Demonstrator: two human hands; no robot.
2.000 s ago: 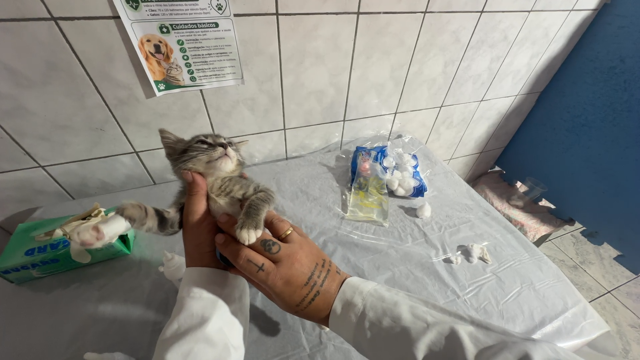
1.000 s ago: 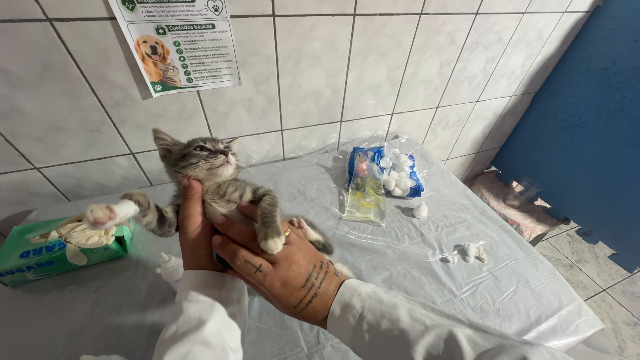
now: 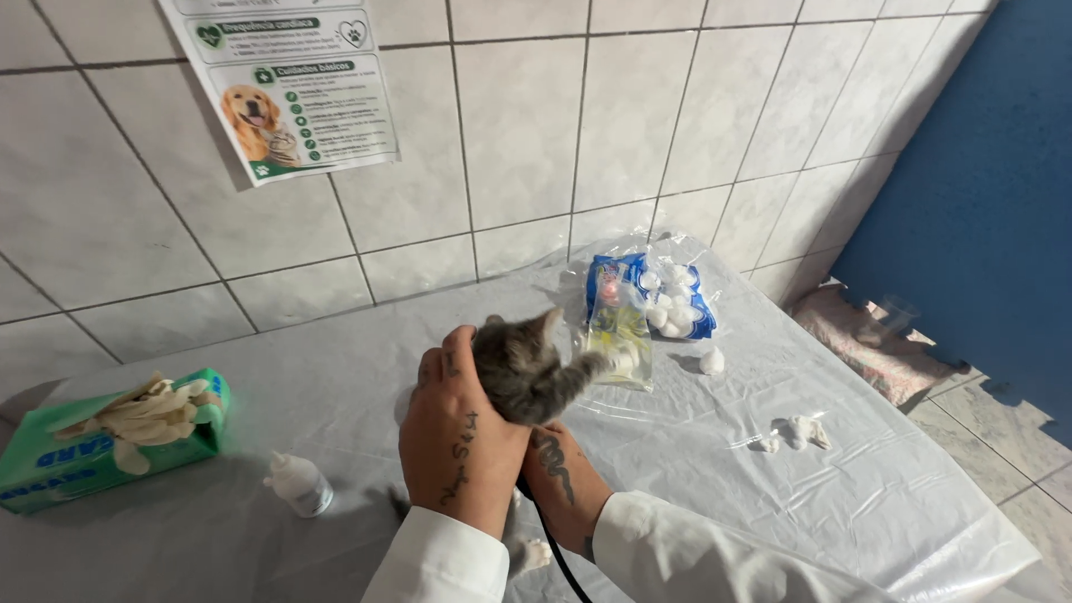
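Observation:
A grey tabby kitten [image 3: 521, 368] is held between my two hands just above the covered table, its head turned from the camera. My left hand [image 3: 465, 435] wraps around its neck and side, fingers up by the head. Lower and partly behind the kitten, my right hand [image 3: 563, 473] supports its body; the fingers are hidden. One foreleg stretches right, its white paw over a clear plastic packet [image 3: 621, 335]. A white hind paw [image 3: 536, 554] shows below my wrists. A thin black cord [image 3: 557, 548] runs down between my forearms.
At left stand an opened green glove box [image 3: 84, 469] with pale gloves and a small white bottle [image 3: 300, 486]. A blue bag of cotton balls [image 3: 678, 301] lies near the tiled wall. A loose cotton ball [image 3: 712, 362] and crumpled white scraps [image 3: 806, 432] lie at right.
The kitten has turned from facing up and right to showing the back of its head. My hands have changed their hold around it, and the white bottle is now plainly seen.

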